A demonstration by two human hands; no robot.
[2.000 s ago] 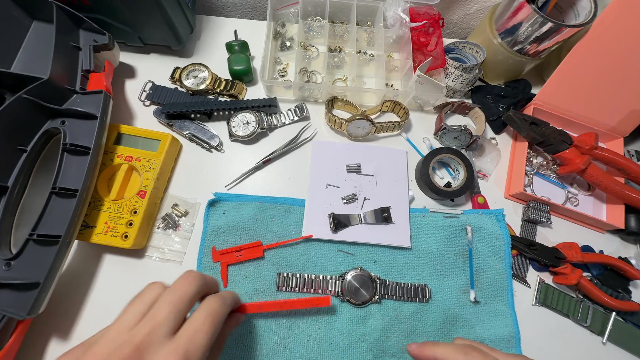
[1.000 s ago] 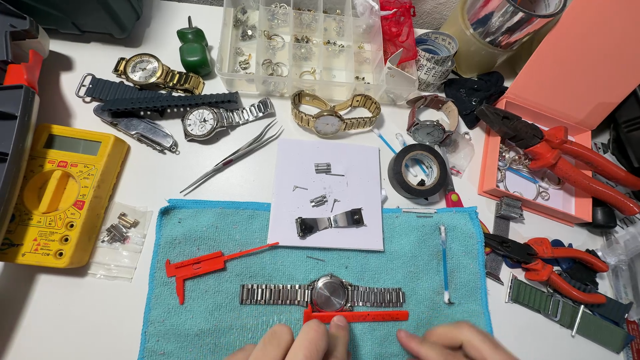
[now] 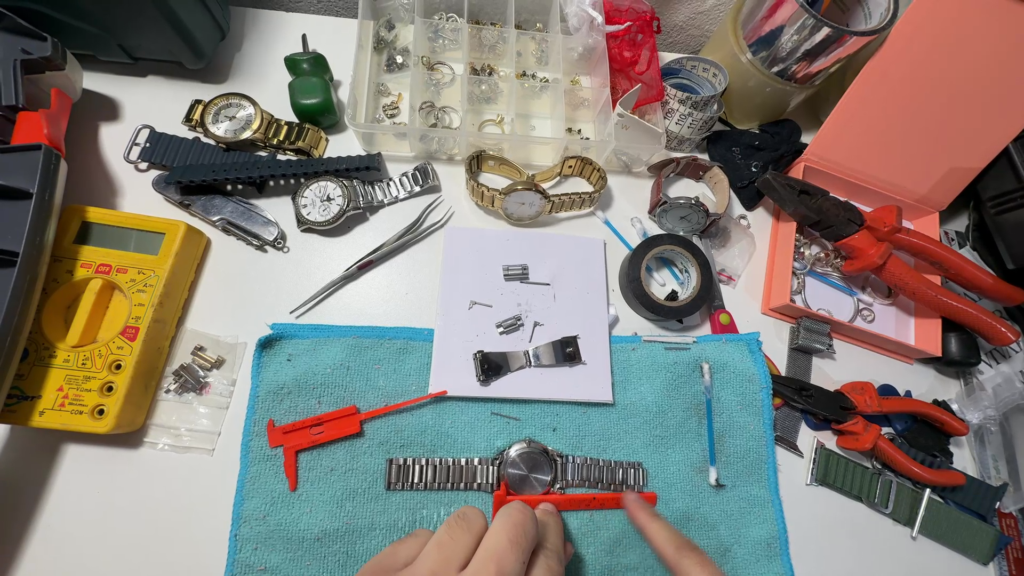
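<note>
A red plastic ruler-like piece with a scale (image 3: 592, 502) lies along the lower side of a steel wristwatch (image 3: 528, 468), which rests case back up on a turquoise cloth (image 3: 320, 520). The fingers of my left hand (image 3: 480, 544) hold this piece near its left end, just below the watch case. My right hand (image 3: 668, 536) has its index finger extended, the tip at the piece's right end. A red plastic caliper (image 3: 320, 432) lies to the left on the cloth. Above the watch, a white card (image 3: 480, 248) bears a steel clasp (image 3: 528, 360), links and small pins.
A yellow multimeter (image 3: 96, 320) and bagged links (image 3: 196, 376) lie left. Steel tweezers (image 3: 372, 256), watches and a compartment box of jewellery (image 3: 488, 144) stand behind. Black tape (image 3: 666, 278), a cotton swab (image 3: 710, 424), red-handled pliers (image 3: 888, 248) and a green strap (image 3: 904, 504) are at right.
My left hand has moved right with the red piece, which was left of the watch case and now lies under it. My right index finger has come to the piece's right end.
</note>
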